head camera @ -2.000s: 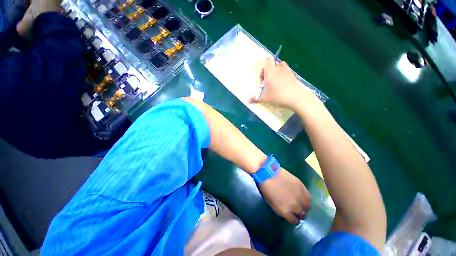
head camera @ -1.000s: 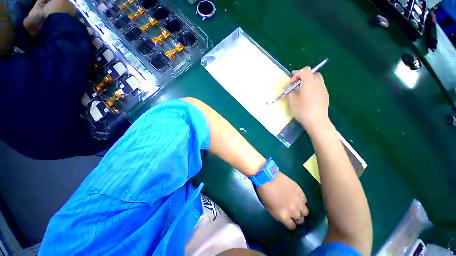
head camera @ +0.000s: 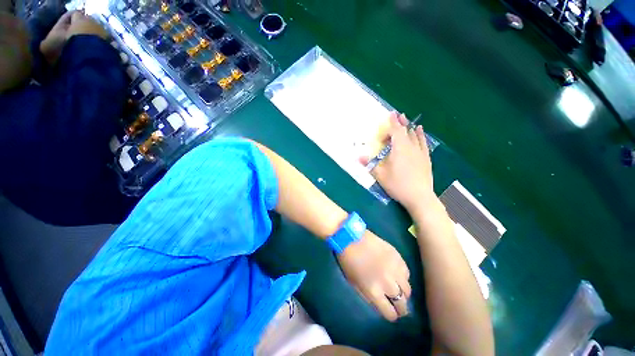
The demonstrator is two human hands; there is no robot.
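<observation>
My right hand (head camera: 404, 165) holds slim silver tweezers (head camera: 380, 156) over the near end of a pale cream sheet in a clear bag (head camera: 324, 104). A few tiny dark specks show on the sheet beside the tweezers. My left hand (head camera: 376, 277), with a blue wristband and a ring, is low at the bench, fingers curled downward; what is under the fingers is hidden. A white sheet with dark grey-brown stripes (head camera: 472, 212) lies right of my right forearm, partly covered by it.
Blister trays (head camera: 202, 59) with black parts and orange flex stand at the far left, beside another person's dark sleeve (head camera: 63, 132). A round ring part (head camera: 272, 26) lies near them. A long clear bag (head camera: 574, 320) is at lower right. Dark modules (head camera: 559, 72) lie at the far right.
My right hand has moved left and down, the tweezers now lower and partly hidden by the fingers. More of the striped sheet shows. My left hand appears slightly further left.
</observation>
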